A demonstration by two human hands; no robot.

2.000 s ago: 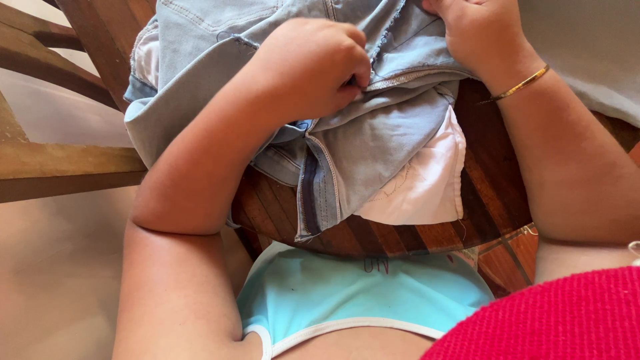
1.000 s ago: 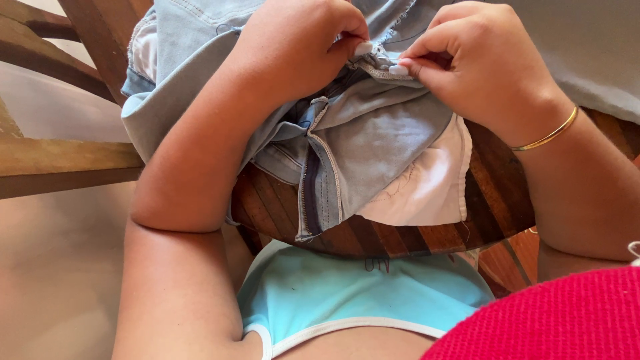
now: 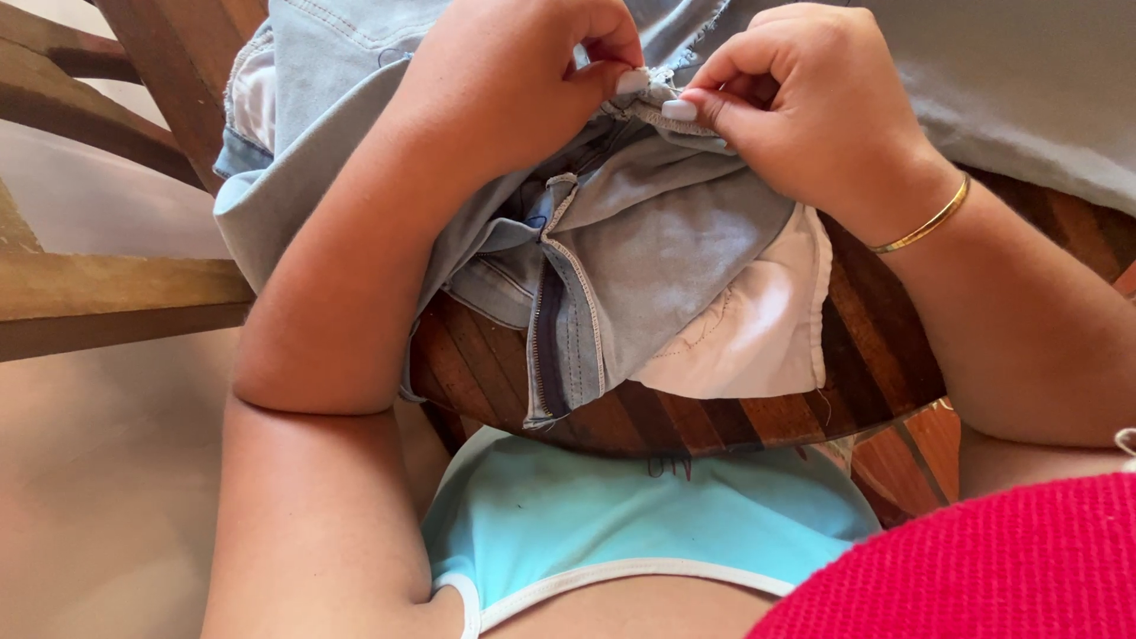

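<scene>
A light blue denim garment lies bunched on a round striped wooden table, with a dark metal zipper hanging toward the near edge. A pale pink pocket lining spreads out from under the denim. Thumb and fingers of my left hand pinch a frayed seam of the garment at the top middle. Close by on the right, my right hand, with a gold bangle at its wrist, pinches the same seam. Whether a needle or thread is between the fingertips cannot be made out.
The wooden table has a curved near edge against my lap. Grey cloth covers its upper right part. A wooden chair stands at the left. Light blue shorts and a red knitted top are in the foreground.
Two seconds ago my hands were farther apart, the right one higher up; a second ago they had come together at the frayed seam, where they still are. The zipper part lies about as before.
</scene>
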